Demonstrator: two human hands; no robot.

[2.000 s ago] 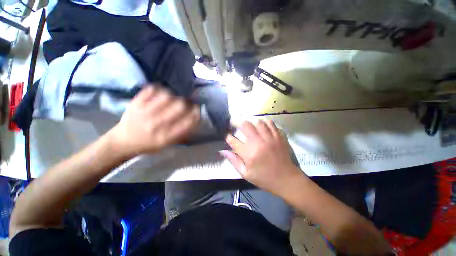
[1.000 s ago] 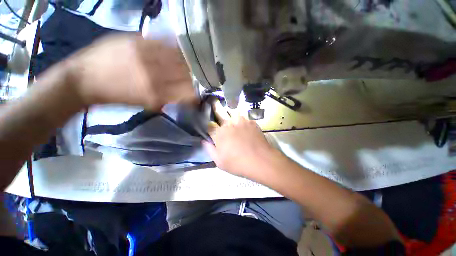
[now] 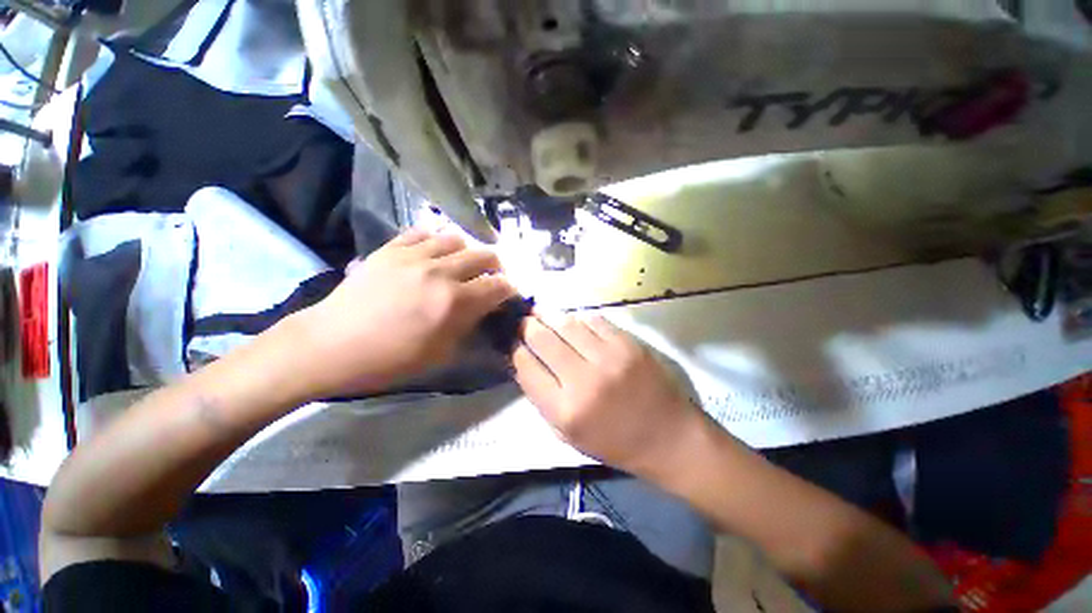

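Note:
The black and grey garment piece (image 3: 258, 269) lies left of the needle area, its light grey panel folded over black cloth. My left hand (image 3: 413, 305) lies on the cloth, fingers bent at its right part, just below the bright lamp. My right hand (image 3: 599, 383) pinches the dark cloth edge (image 3: 509, 323) between its fingertips, close to my left fingertips. The presser foot area is washed out by the lamp. The off-white machine head (image 3: 719, 96) stands above. Thread snips (image 3: 635, 224) lie on the yellowish machine bed (image 3: 742, 216) right of the needle.
The white table (image 3: 838, 347) has a printed scale along its front edge. A red crate (image 3: 1066, 527) with black cloth stands at lower right, a blue crate (image 3: 314, 587) with dark cloth at lower left. More black cloth (image 3: 180, 132) spreads at upper left. A red label (image 3: 36, 320) is at far left.
My left hand has come down from above the cloth to rest on it beside my right hand. My right hand has drawn back slightly from the needle area. The camera view has shifted.

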